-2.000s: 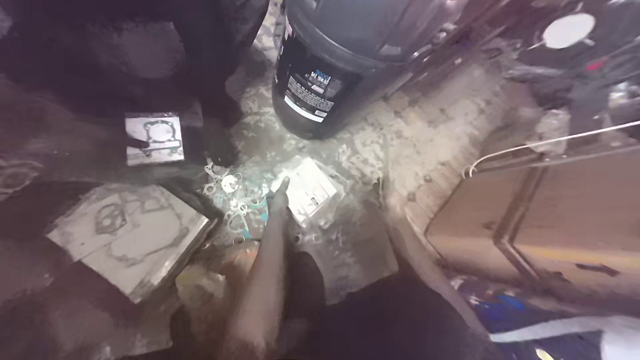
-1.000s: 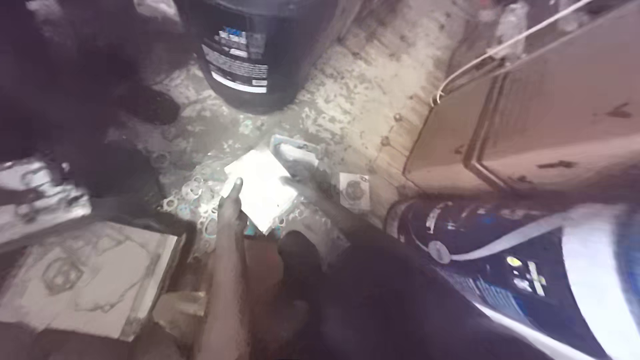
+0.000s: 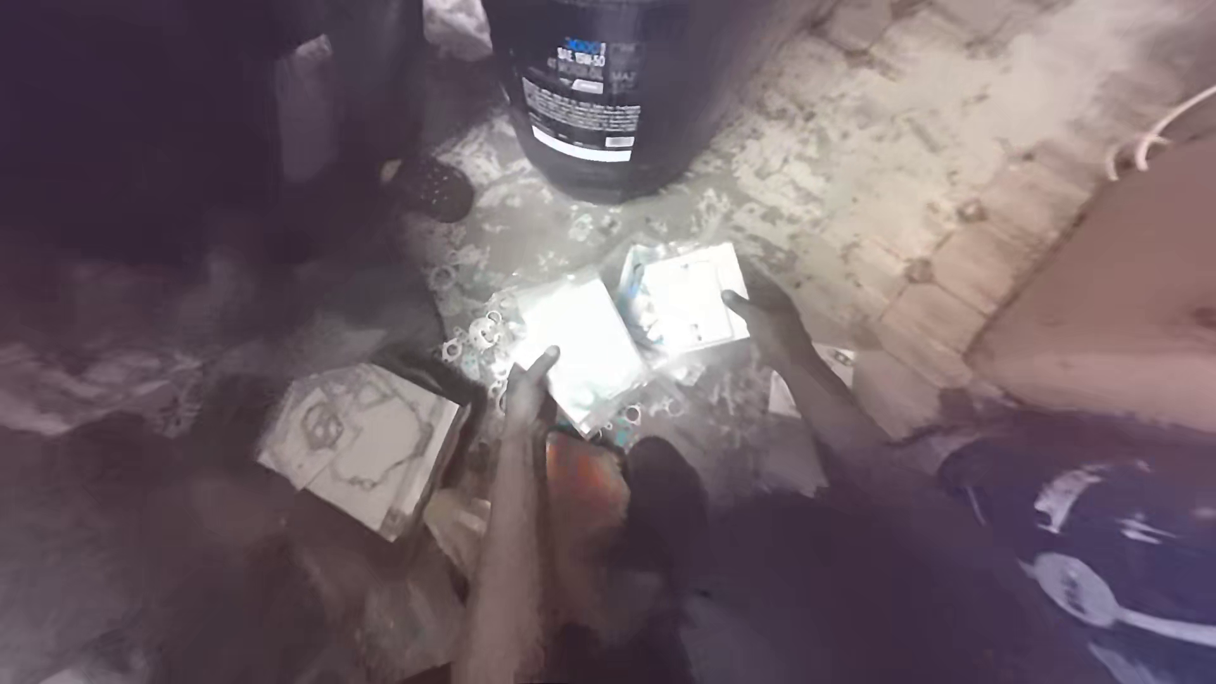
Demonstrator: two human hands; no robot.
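My left hand (image 3: 532, 385) grips the lower left edge of a flat white packet (image 3: 581, 350), its thumb on top; glare washes out the packet's face. On the right, my right hand (image 3: 768, 313) holds a second flat packet (image 3: 686, 302) by its right edge, thumb on top. This one looks like clear plastic with white and bluish contents. The two packets lie side by side, close together at their inner edges. Small rings and gasket-like pieces (image 3: 483, 332) are scattered on the floor around and beneath them.
A dark motor oil drum (image 3: 608, 114) stands beyond my hands. At the left lies a stack of flat packs with gaskets (image 3: 370, 442). A small packet (image 3: 781, 394) is beside my right forearm. A brown carton (image 3: 1121, 285) and a dark blue container (image 3: 1092, 541) are at the right.
My right hand has moved from the white packet in my left hand to a second packet on the right, which it now holds. The view has shifted.
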